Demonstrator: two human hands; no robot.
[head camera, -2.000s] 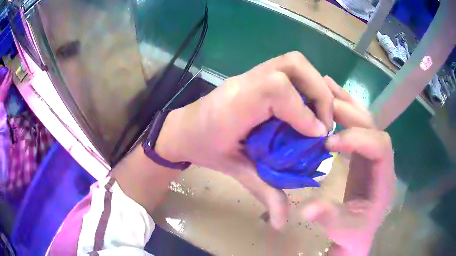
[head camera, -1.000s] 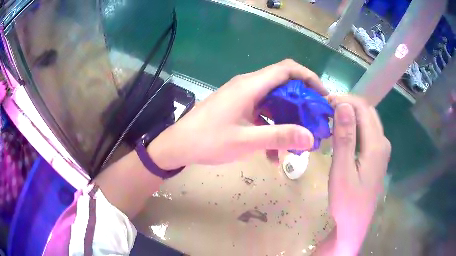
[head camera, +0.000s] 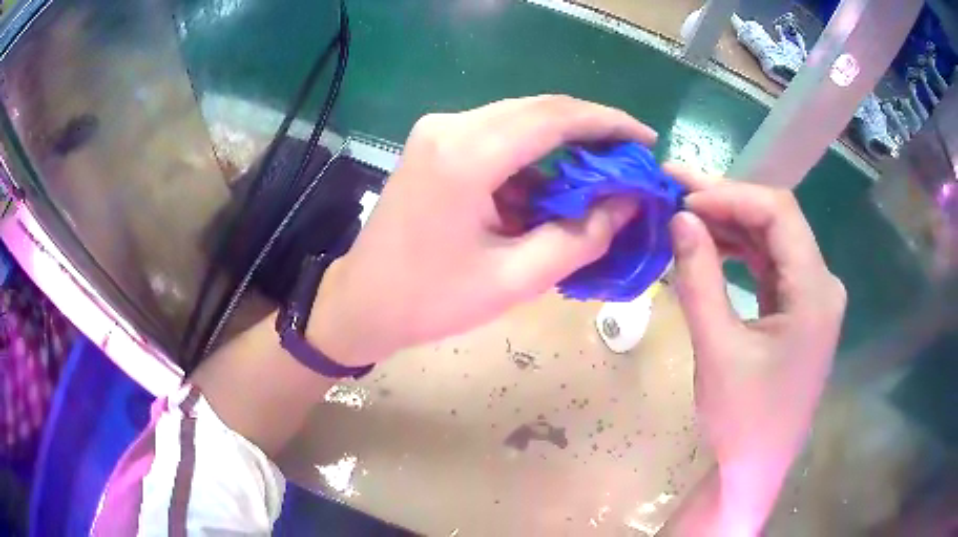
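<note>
A glossy blue spiky hair piece is held above the bench, its hollow inside showing at the lower right. My left hand, with a dark wristband, grips it from the left, the thumb across its hollow side. My right hand pinches its right edge between thumb and fingertips. A small white bottle shows below the piece, partly hidden behind it. The parts of the piece under my left fingers are hidden.
The tan, spotted bench lies below my hands, with the green conveyor behind. Clear panels and black cables are at left, with a dark flat object. A slanted pale post and whitish parts are at upper right.
The hair piece has been turned, so its hollow side now shows. My left hand keeps hold of it, while my right fingers have closed on its right edge. The view has shifted slightly.
</note>
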